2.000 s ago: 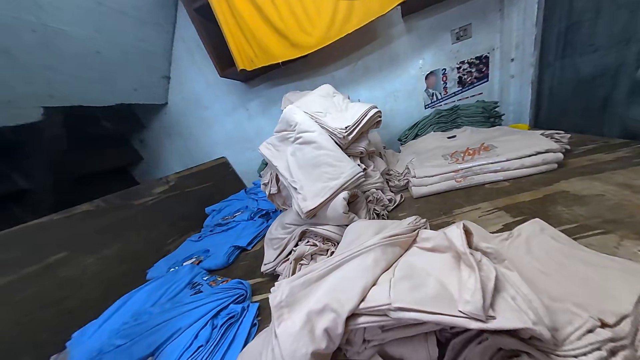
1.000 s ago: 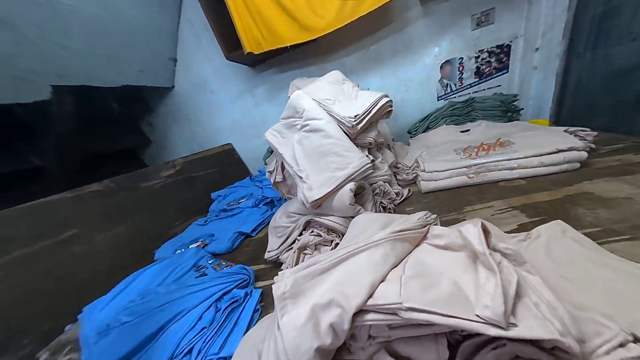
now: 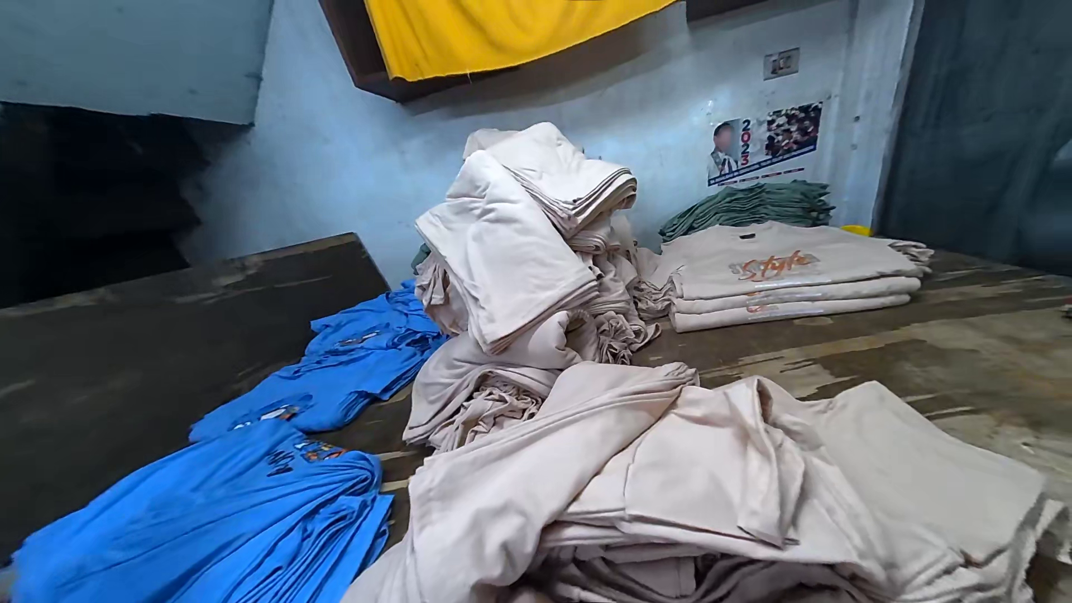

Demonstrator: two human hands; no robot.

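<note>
Neither of my hands shows in the head view. Nearest to me, a loose heap of beige fabric pieces point(image 3: 703, 469) spreads across the bottom centre and right. Behind it rises a tall, uneven pile of folded beige fabric point(image 3: 502, 251). Blue printed garments point(image 3: 209, 519) lie stacked at the lower left, with more blue garments point(image 3: 335, 377) behind them. To the right of the tall pile, folded beige T-shirts point(image 3: 787, 268) with an orange print are stacked flat. A green fabric stack point(image 3: 745, 209) sits behind those T-shirts.
The worn wooden table point(image 3: 971, 360) carries the piles. A dark raised board point(image 3: 167, 343) stands at the left. Yellow cloth point(image 3: 511, 33) hangs from a wooden shelf above. On the blue wall are a poster point(image 3: 764, 144) and a switch plate point(image 3: 780, 64).
</note>
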